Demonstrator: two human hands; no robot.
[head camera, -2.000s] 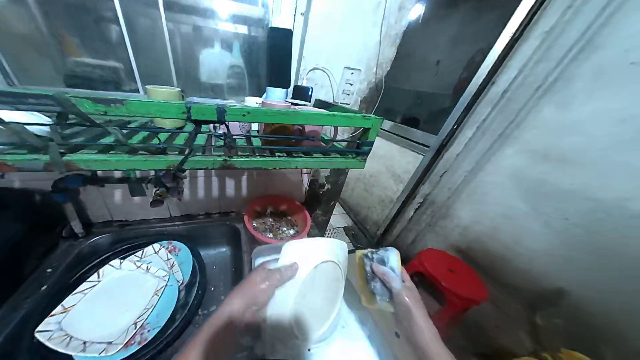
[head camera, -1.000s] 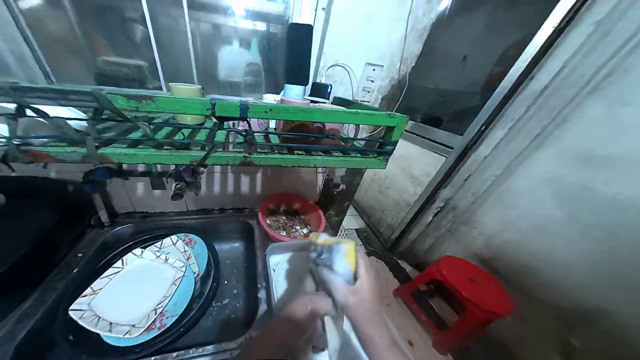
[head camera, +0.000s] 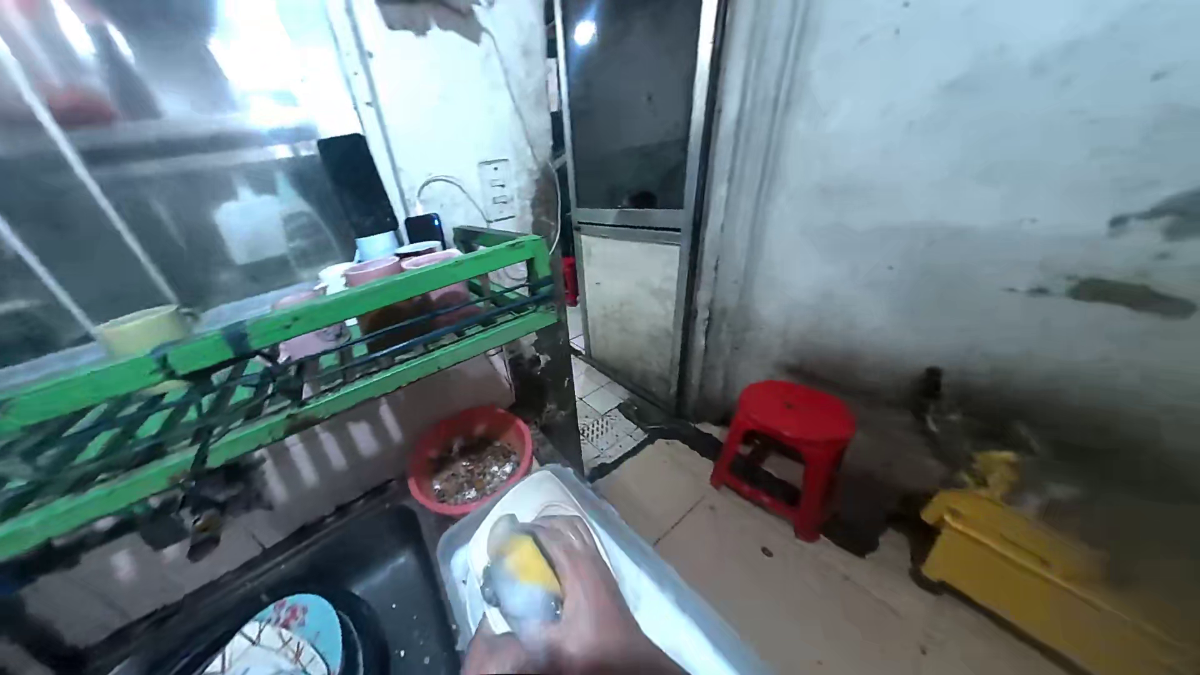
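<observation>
A white oval-looking dish (head camera: 553, 492) is tilted over a whitish plastic basin (head camera: 647, 600) beside the sink. My right hand (head camera: 586, 600) presses a soapy yellow and grey sponge (head camera: 530, 567) onto the dish's inner face. My left hand (head camera: 495, 652) shows only in part at the bottom edge, close below the sponge; its fingers and what they hold are mostly hidden. To the left, patterned plates (head camera: 300, 633), one with a blue floral rim, lie in a round black tub in the dark sink (head camera: 398, 581).
A red bowl (head camera: 520, 436) of food scraps stands behind the basin. Above the sink runs a green rack (head camera: 375, 309) with several cups. A red plastic stool (head camera: 797, 412) and a yellow object (head camera: 1031, 572) stand on the floor at right.
The view has swung right. The sponge, apart from the dish two seconds ago, now lies against it, and the dish sits lower over the basin.
</observation>
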